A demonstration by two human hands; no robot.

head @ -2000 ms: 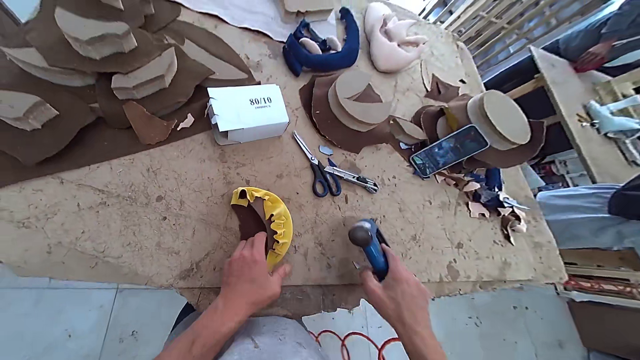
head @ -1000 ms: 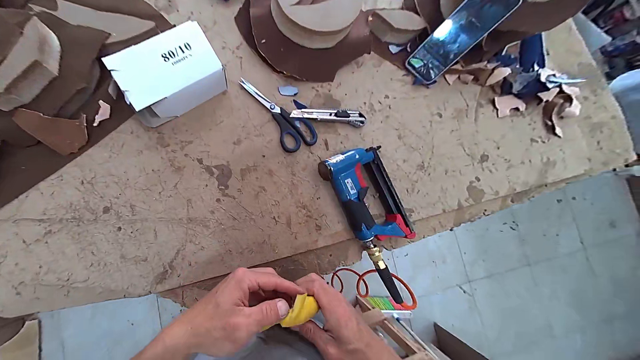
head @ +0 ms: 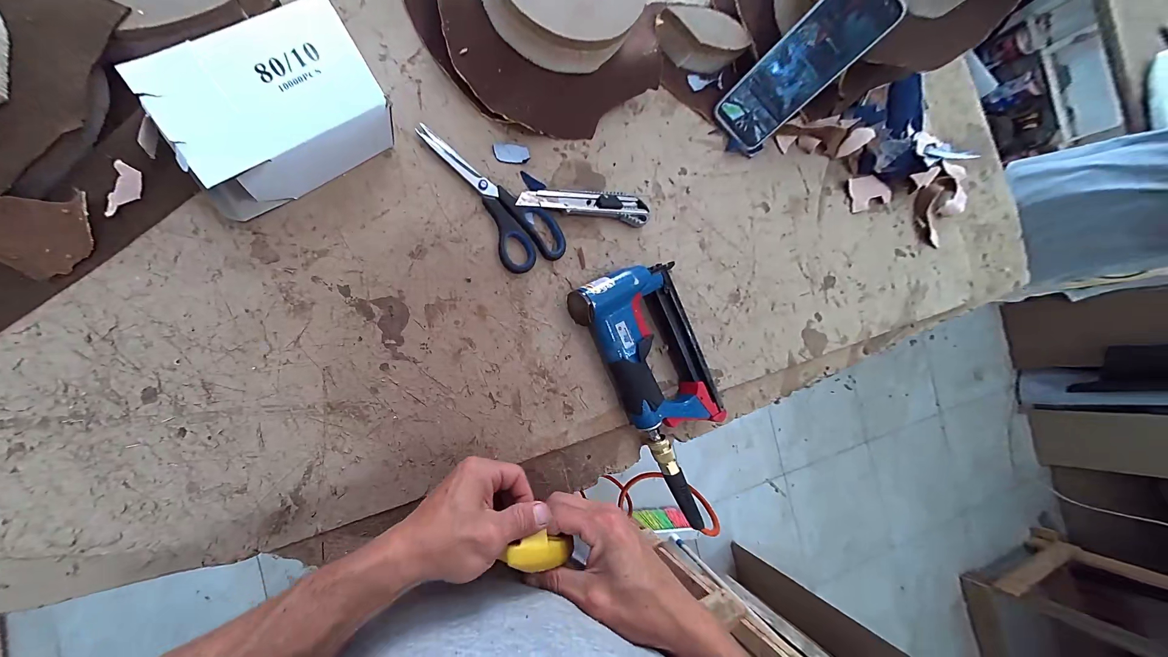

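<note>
At the table's near edge my left hand [head: 474,525] and my right hand [head: 607,557] hold a yellow-covered curved piece [head: 538,552] between their fingertips, close to my body. Most of the piece is hidden by the fingers. A blue pneumatic stapler [head: 625,333] lies on the worktable, up and to the right of my hands, its brass fitting and black hose end over the edge. Beyond it are dark-handled scissors [head: 502,205], with their blades apart, and a snap-off utility knife [head: 584,203] touching their handles.
A white cardboard box [head: 265,109] stands at the back left beside brown leather pieces [head: 41,233]. Foam discs on brown leather [head: 566,87], a phone [head: 808,68] and scattered scraps [head: 899,164] lie at the back right. An orange coiled hose [head: 630,497] hangs below the edge.
My right hand has let go of the stapler, which now lies on the table. The yellow piece has moved from the tabletop to the near edge, and both hands are on it. The view has moved closer.
</note>
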